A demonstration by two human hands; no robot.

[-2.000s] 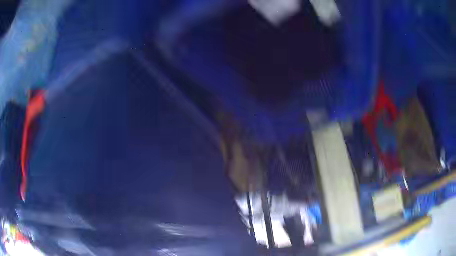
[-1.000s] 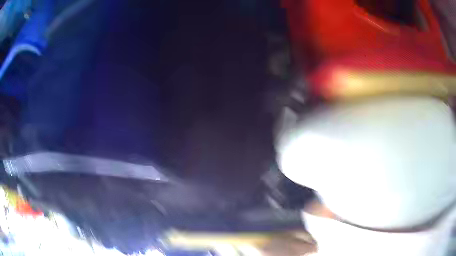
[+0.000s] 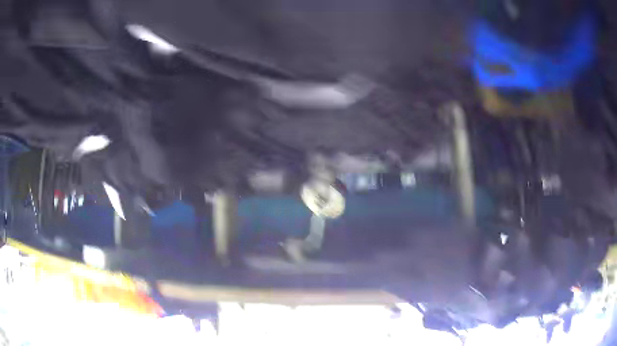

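Observation:
The view is blurred and looks upside down. Dark grey-black cloth or a dark surface [image 3: 223,121] with soft folds and a few pale streaks fills the upper and middle part. A small round pale object [image 3: 323,198] shows near the centre, too blurred to name. Neither of my hands can be made out in the head view.
A bright blue crate or tote [image 3: 517,61] is at the upper right. Pale upright posts stand at centre left [image 3: 222,226] and right [image 3: 463,162]. A pale bar [image 3: 277,294] and a yellow-orange strip [image 3: 88,274] run along the bottom above bright glare.
The view has swung round. The red object and large white rounded thing on the right are gone. The blue crate-like object, the posts and the round pale object now show.

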